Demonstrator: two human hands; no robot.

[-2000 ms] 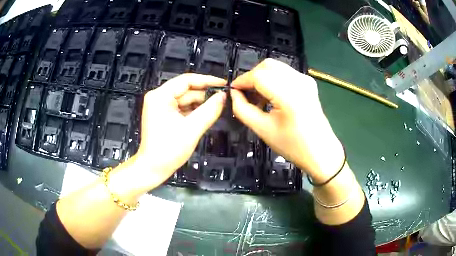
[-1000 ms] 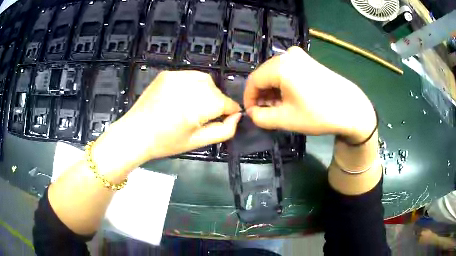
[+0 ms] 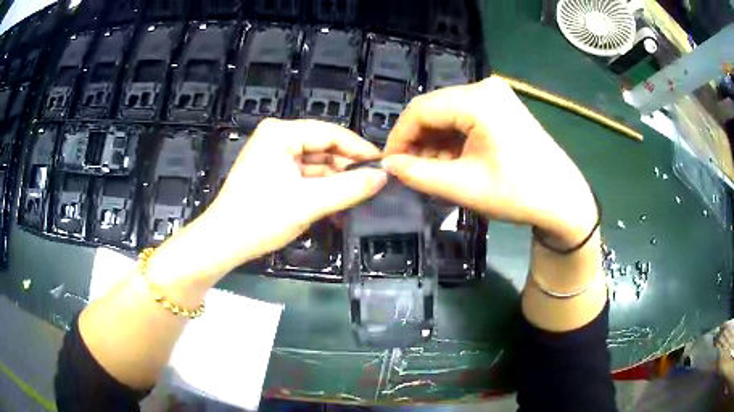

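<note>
A black plastic housing [image 3: 392,278] hangs below my fingertips, its window opening facing me, over the near edge of the black blister tray [image 3: 153,126]. My left hand [image 3: 302,181] pinches the housing's top end between thumb and forefinger. My right hand [image 3: 475,161] meets it there, thumb and forefinger pinched at the same end. A thin dark edge shows between the fingertips. Whether a small fitting is held there is hidden. Other housings lie in the tray's pockets.
A white paper sheet [image 3: 229,346] lies under my left forearm. A yellow rod [image 3: 567,106] lies right of the tray. A small white fan [image 3: 596,26] stands at upper right. Loose small parts [image 3: 626,273] lie beyond my right wrist. Part of another person's hand [image 3: 727,346] shows at far right.
The housing, hidden or barely visible at first, now shows below my hands. Both hands have moved right since the earliest frame and stay together at its top end. The view has shifted slightly.
</note>
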